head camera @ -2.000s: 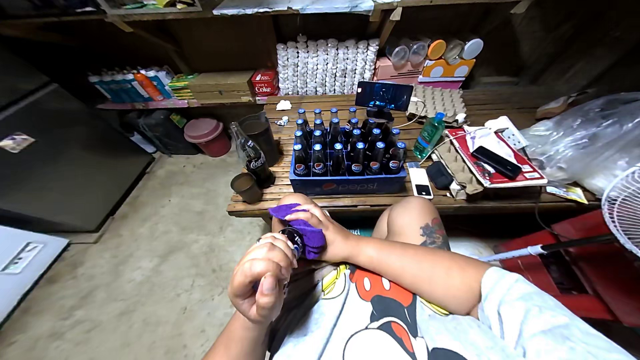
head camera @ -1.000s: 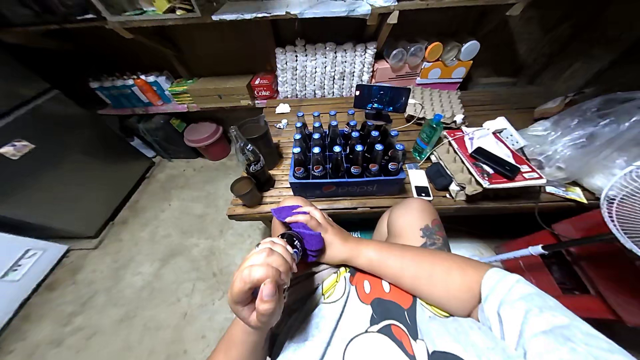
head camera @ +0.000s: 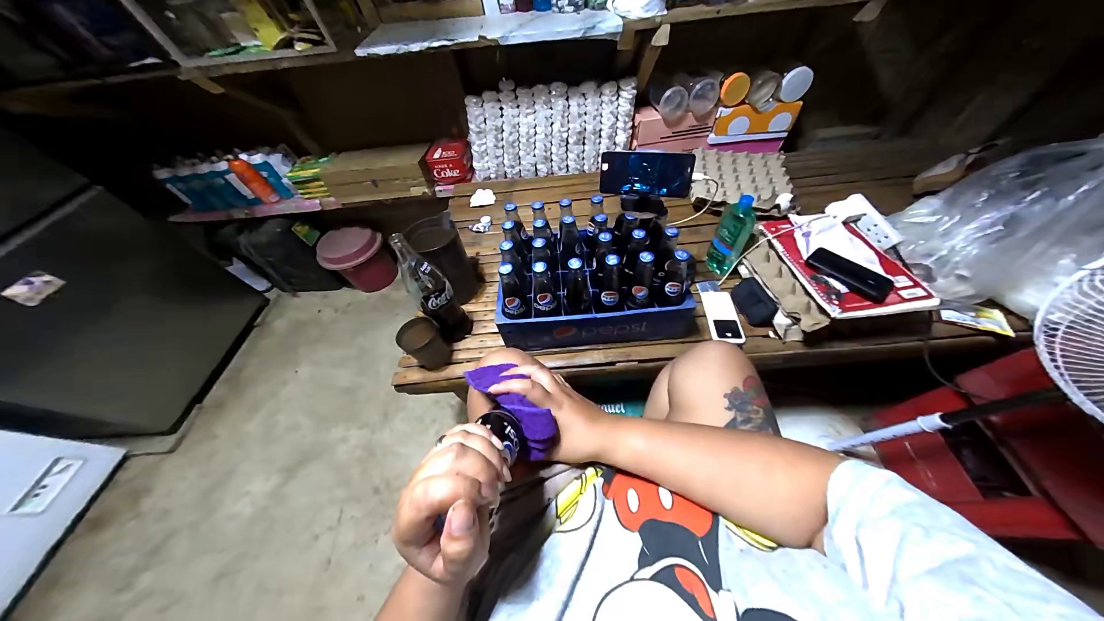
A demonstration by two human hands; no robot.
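My left hand (head camera: 453, 500), low and left of my lap, is closed around a dark Pepsi glass bottle (head camera: 502, 429); the hand hides much of it. With my right hand (head camera: 565, 414) I hold a purple cloth (head camera: 533, 423) against the bottle's far part, by my knee. Beyond my knees a blue Pepsi crate (head camera: 595, 328) stands on the slatted wooden table, holding several dark bottles with blue caps. Left of the crate are a clear Coca-Cola bottle (head camera: 431, 289) with dark liquid at its bottom and a brown cup (head camera: 423, 343).
Right of the crate lie a white phone (head camera: 721, 315), a green bottle (head camera: 731, 235), egg trays and a red notebook (head camera: 906, 289) with a black phone on it. A propped phone (head camera: 647, 174) stands behind the crate. A white fan (head camera: 1074, 345) and red chair are at right.
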